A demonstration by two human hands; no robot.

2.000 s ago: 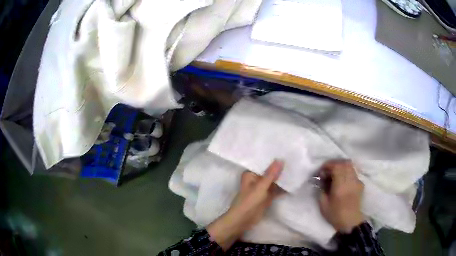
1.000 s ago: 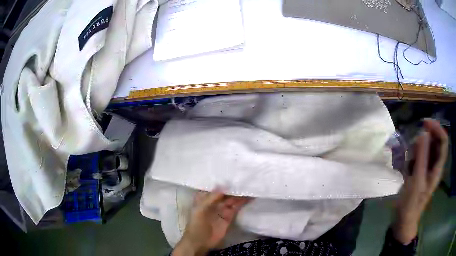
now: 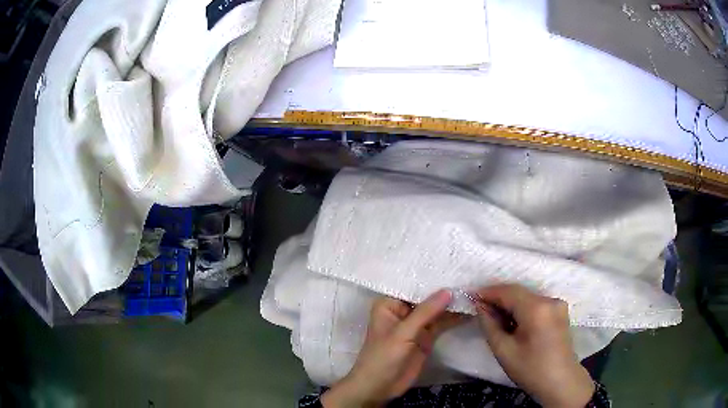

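A cream garment point(image 3: 399, 231) lies across my lap, with a stitched edge running from left to right near my hands. My left hand point(image 3: 403, 335) grips this edge from below, with the thumb on top of the cloth. My right hand point(image 3: 531, 335) is just to the right at the same edge, its thumb and fingertips pinched together. A small glint shows between the fingertips of both hands, too small to tell clearly. A dark thing shows in my right palm, partly hidden by the fingers.
The white table point(image 3: 511, 100) has a yellow tape measure point(image 3: 479, 131) along its edge. Another cream garment point(image 3: 128, 119) hangs over its left end, above a blue crate point(image 3: 160, 275). A paper sheet point(image 3: 411, 36) and a brown mat point(image 3: 607, 36) with tiny pale pieces lie on top. Dark threads hang at right.
My right hand has come back from the right side beyond the garment to the stitched edge beside my left hand. The view has shifted, and more of the brown mat's left part has moved right.
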